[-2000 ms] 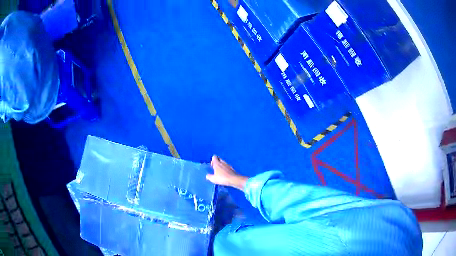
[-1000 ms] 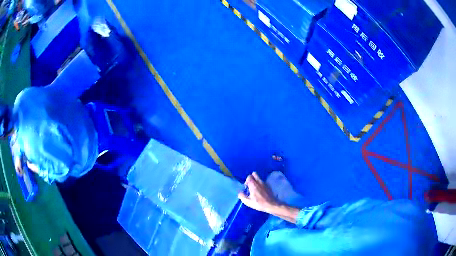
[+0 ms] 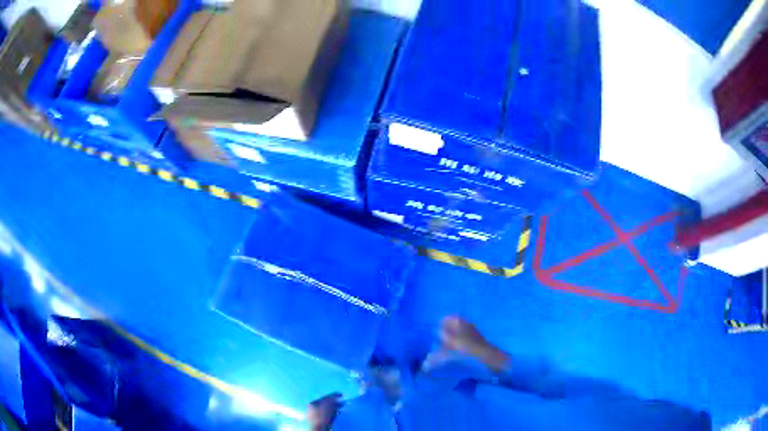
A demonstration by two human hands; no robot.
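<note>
A blue carton (image 3: 316,282) with a pale taped seam across its top is in front of me, at the lower middle of the picture. My right hand (image 3: 473,343) is blurred, just right of the carton's dark side. Whether it touches the carton cannot be told. My left hand (image 3: 324,412) is small, blurred and cut off by the bottom edge, near the carton's near side. Its fingers and what they may hold cannot be made out.
Large blue cartons (image 3: 497,84) with white characters are stacked beyond, behind black-yellow floor tape (image 3: 472,263). An open brown cardboard box (image 3: 253,50) sits on one. A red crossed marking (image 3: 619,240) is on the floor at right. A yellow line (image 3: 181,362) runs at lower left.
My view has swung towards the stacked cartons. The carton before me now lies close to the hazard tape. The seated person at left is out of view, and my left hand now shows.
</note>
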